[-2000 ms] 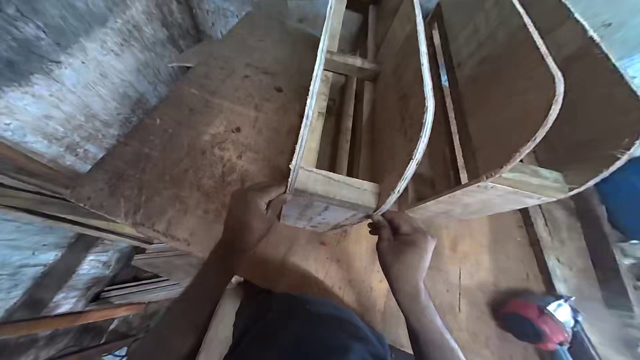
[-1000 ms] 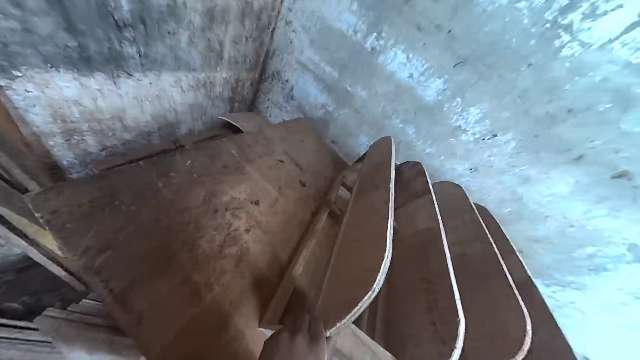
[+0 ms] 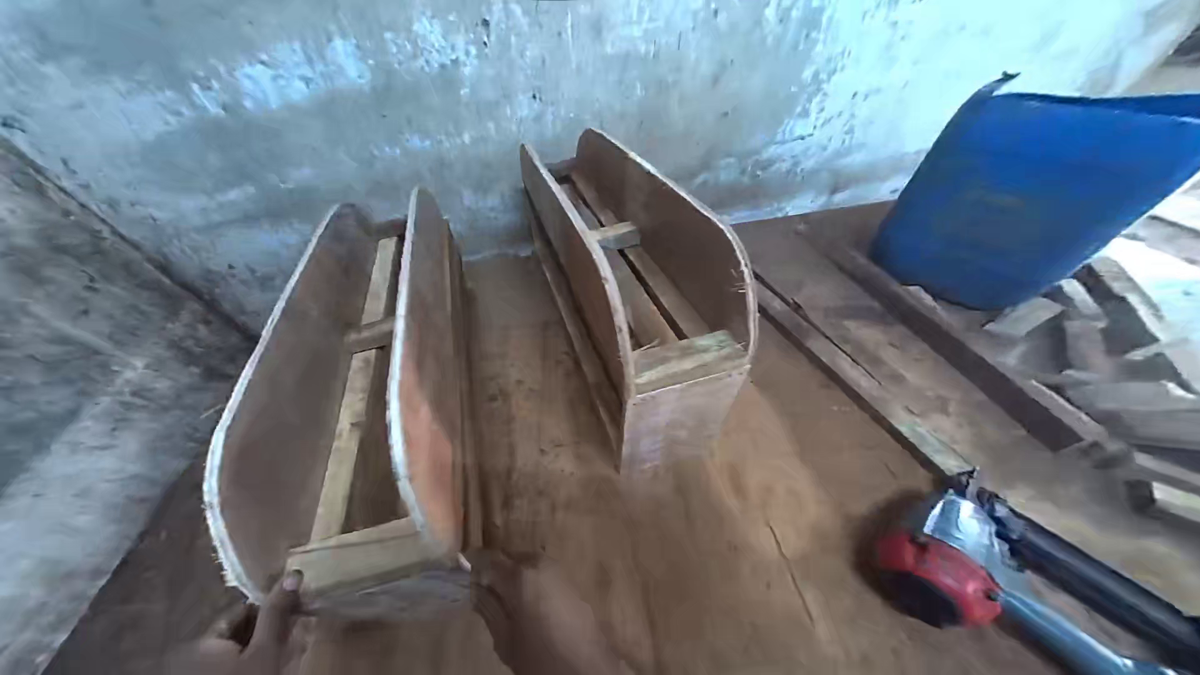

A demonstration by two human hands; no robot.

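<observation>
Two long plywood frames with rounded side panels stand apart on a brown board. My left hand (image 3: 267,623) is at the near left corner of the left plywood frame (image 3: 427,375), its thumb on the wooden end block (image 3: 361,558). At that frame's near right corner is my right hand (image 3: 544,609), blurred; its fingers' grip cannot be made out. The right plywood frame (image 3: 689,403) stands beyond my right hand, touched by neither hand. Wooden crosspieces and slats join the panels of each frame.
Behind the frames is a painted wall (image 3: 375,103). At the right are a cut blue plastic drum (image 3: 1041,187), timber offcuts (image 3: 1116,403) and a long wooden strip (image 3: 853,375). A red and silver power tool (image 3: 937,562) lies at the lower right.
The two frames stood close side by side earlier; now a wide gap separates them, with the left one near the left wall. The view has swung strongly.
</observation>
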